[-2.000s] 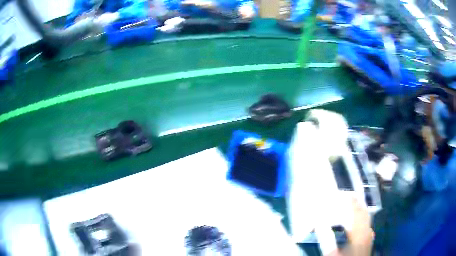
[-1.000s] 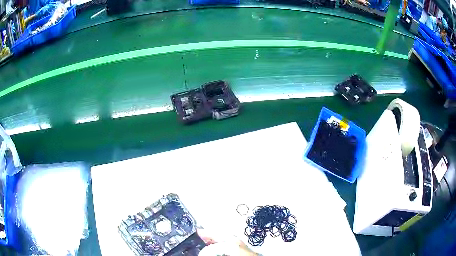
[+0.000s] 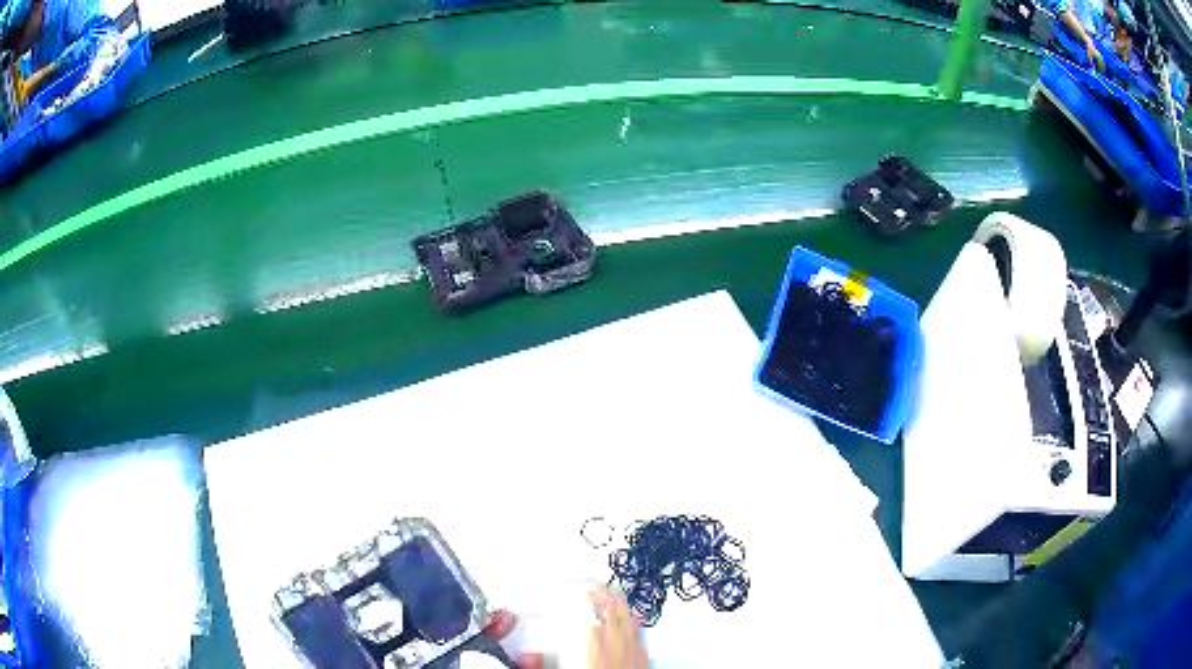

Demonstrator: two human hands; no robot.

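Observation:
A black housing [image 3: 418, 601] lies at the lower left of the white sheet, its cavities facing up, its lower part cut off by the picture's edge. Fingertips, apparently my left hand [image 3: 507, 630], grip its right edge; the rest of that hand is hidden or out of the picture. My right hand [image 3: 614, 633] is at the bottom edge, fingers pointing up, just left of the lower part of the ring pile. It is blurred and cut off, so I cannot tell whether it holds anything. Black sealing rings [image 3: 677, 565] lie tangled on the sheet, with one loose ring [image 3: 597, 532] at their upper left.
The white sheet [image 3: 523, 431] borders the green belt [image 3: 706, 144], which carries two black housings [image 3: 507, 251] [image 3: 897, 196]. A blue bin [image 3: 905, 392] of rings stands right, beside the white tape dispenser [image 3: 961, 438]. Shiny plastic bags [image 3: 118, 555] lie left.
The view has shifted slightly. The housing on the sheet shows more of its dark cavities. My right hand has moved from beside the housing toward the ring pile.

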